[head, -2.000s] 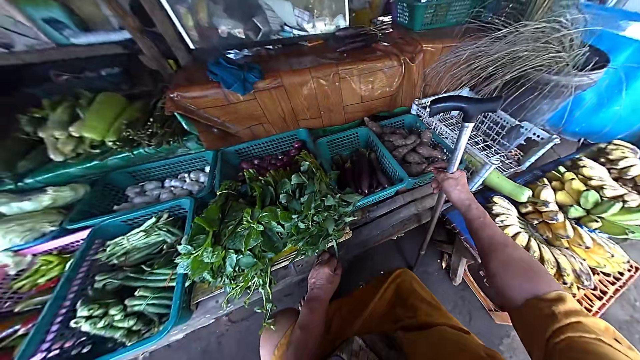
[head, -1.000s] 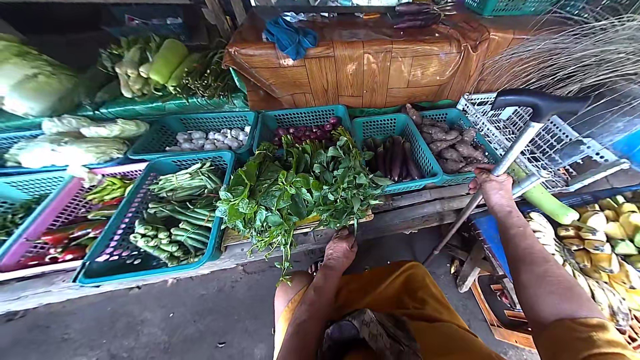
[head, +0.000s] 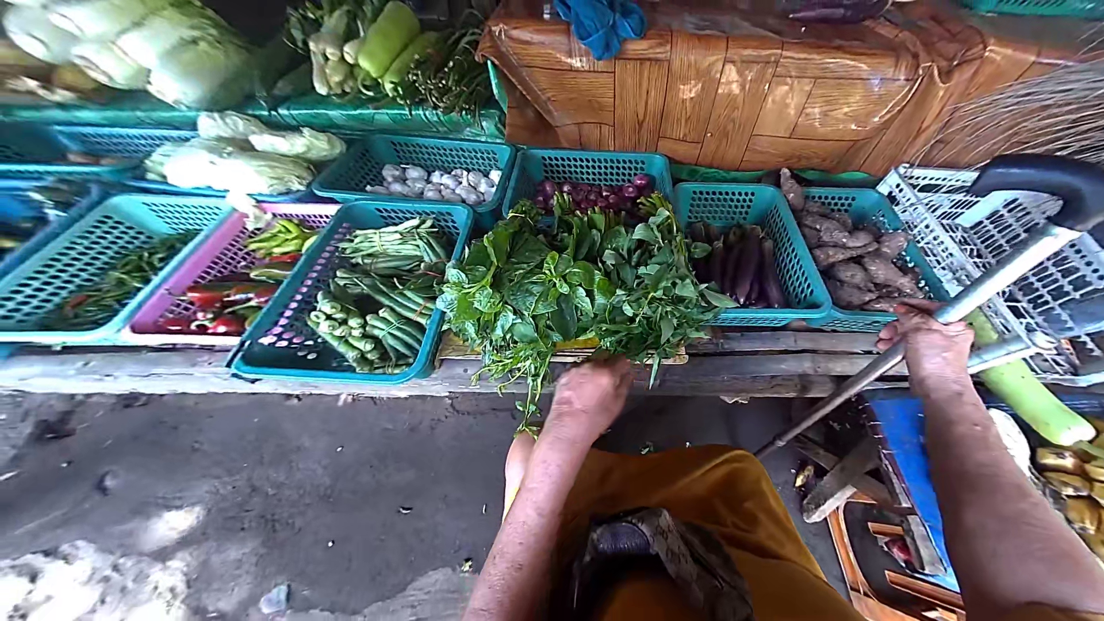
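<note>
My left hand (head: pixel 593 390) is at the front edge of the wooden stall, at the lower edge of a heap of leafy greens (head: pixel 561 285); its fingers are partly hidden, so what it grips cannot be told. My right hand (head: pixel 927 341) is closed around the metal shaft of a walking cane (head: pixel 1005 272) with a black handle, which slants down to the left. Behind the greens a teal basket holds red onions (head: pixel 595 191). Right of them lie eggplants (head: pixel 749 267) and brown root crops (head: pixel 858 250) in teal baskets.
Left are baskets of bundled green beans (head: pixel 392 246), red peppers (head: pixel 226 302) and garlic (head: pixel 440 184). Cabbages (head: pixel 155 52) lie behind. A white plastic crate (head: pixel 927 185) stands at the right, near a long green gourd (head: pixel 1031 405) and bananas (head: pixel 1069 483). A wooden plank edge (head: pixel 155 371) runs along the front.
The view has swung toward the left, showing more baskets there. My right hand stays on the cane and my left hand stays at the lower edge of the greens.
</note>
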